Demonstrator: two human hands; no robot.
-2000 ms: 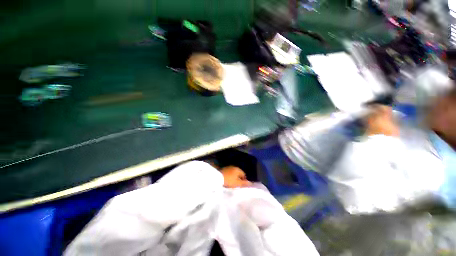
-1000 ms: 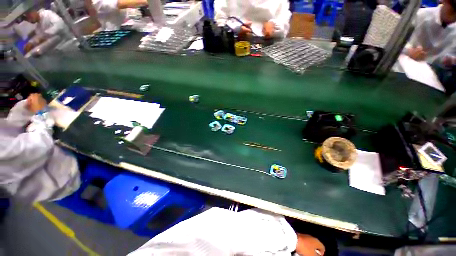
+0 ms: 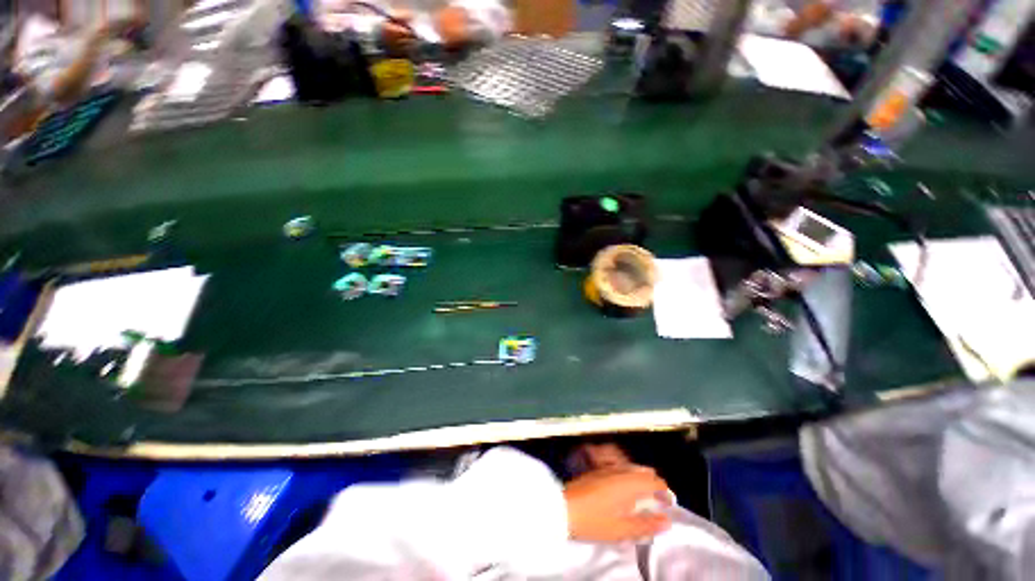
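Observation:
A circuit board module (image 3: 518, 348) lies on the dark green mat (image 3: 375, 403), at the right end of a thin solder wire (image 3: 341, 375). Brown tweezers (image 3: 474, 306) lie behind it. Several more modules (image 3: 386, 254) lie in a group at the left. My left hand (image 3: 619, 505) is below the bench edge, blurred, over my white gown near the right sleeve; no tool shows in it. A darker patch of skin (image 3: 602, 456) behind it may be my right hand, mostly hidden. Neither hand touches the modules.
A round tip cleaner pot (image 3: 622, 280) stands before a black box with a green light (image 3: 599, 216). White paper (image 3: 691, 297), an iron holder (image 3: 766, 297) and a soldering station (image 3: 817, 235) are at right. Coworkers sit at both sides and across. A blue stool (image 3: 216, 511) is lower left.
The view has swung right and down since one second ago, so the bench things appear further left and higher. More of my left hand shows. The module, tweezers and wire keep their places.

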